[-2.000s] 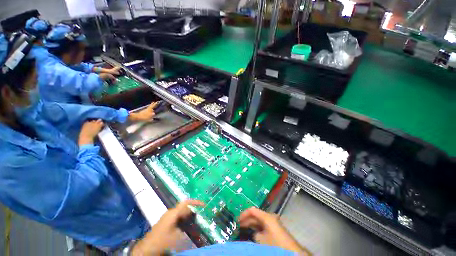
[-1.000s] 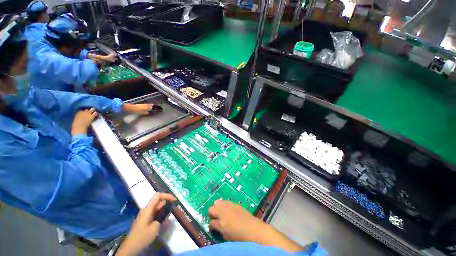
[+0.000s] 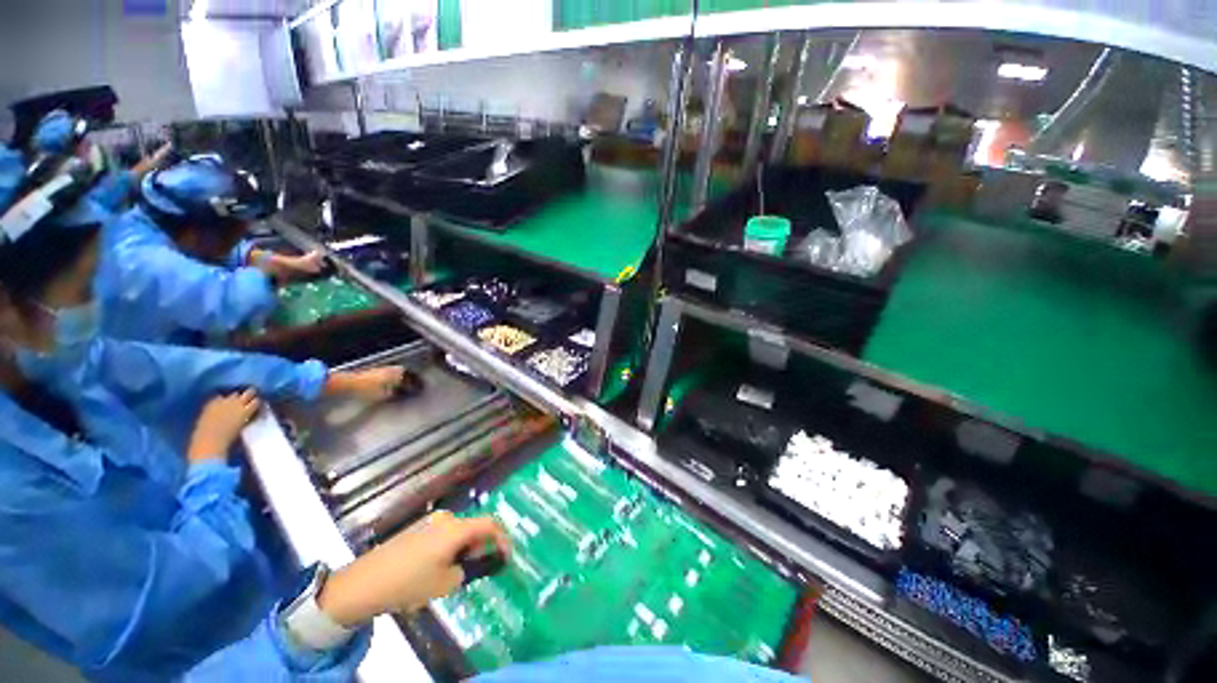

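A large green printed circuit board point(image 3: 641, 567) with white markings and small parts lies in its carrier in front of me, its near edge cut off by my blue sleeve. My left hand point(image 3: 421, 567), with a pale band at the wrist, is over the board's left edge. Its fingers are closed around black components point(image 3: 483, 555), partly hidden and blurred. I cannot tell whether they touch the board. My right hand is not in view.
White connectors point(image 3: 838, 488), grey components point(image 3: 988, 531) and blue components point(image 3: 964, 614) lie in bins at right. The conveyor rail point(image 3: 694, 494) runs behind the board. A person in blue point(image 3: 120, 494) reaches over the line at left.
The view has tilted up. My left hand has moved from beside the board to over its left edge, still holding black components. My right hand has left the picture.
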